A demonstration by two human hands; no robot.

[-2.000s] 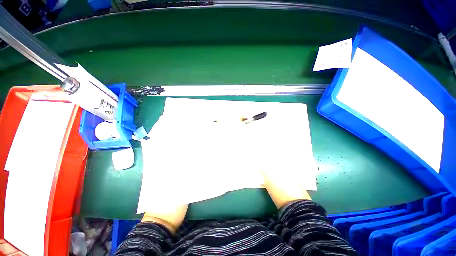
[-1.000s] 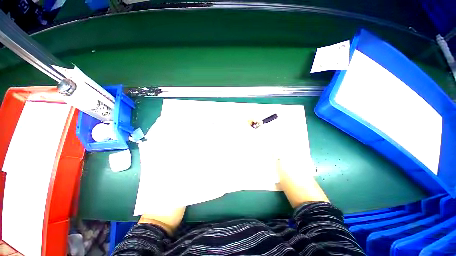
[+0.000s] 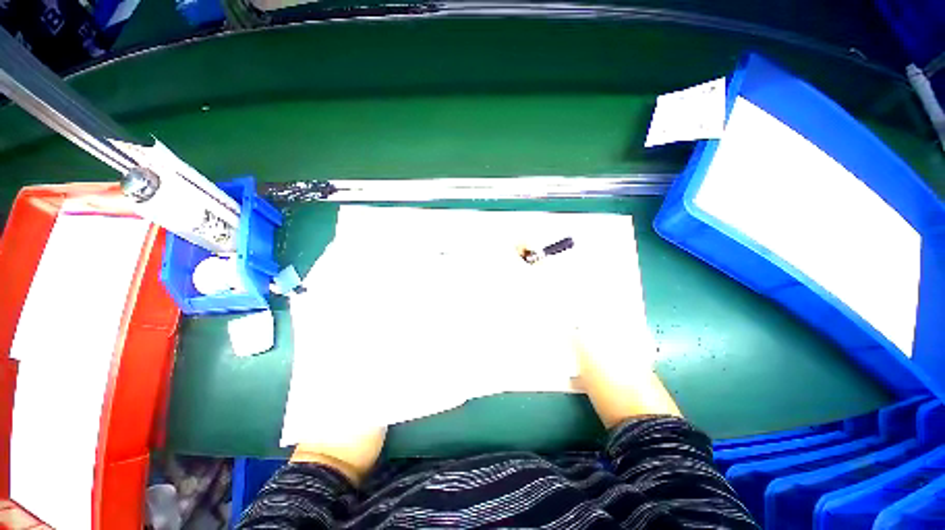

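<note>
A slim black piece with a small gold-brown part at its left end lies toward the upper right of the white work sheets. I cannot tell whether the two are joined. My right hand reaches over the lower right of the sheets. Its fingers are washed out against the white. My left hand is at the lower left edge of the sheets, and its fingers are also lost in the glare. Whether either hand holds anything does not show.
An orange-red tray stands left, with a small blue bin beside the metal post. A white pad lies below the bin. A large blue tray stands right, with a white card at its corner. A metal rail runs behind the sheets.
Since two seconds ago, the black piece and gold-brown part have shifted slightly right and my right hand has moved right. In the last second almost nothing has moved.
</note>
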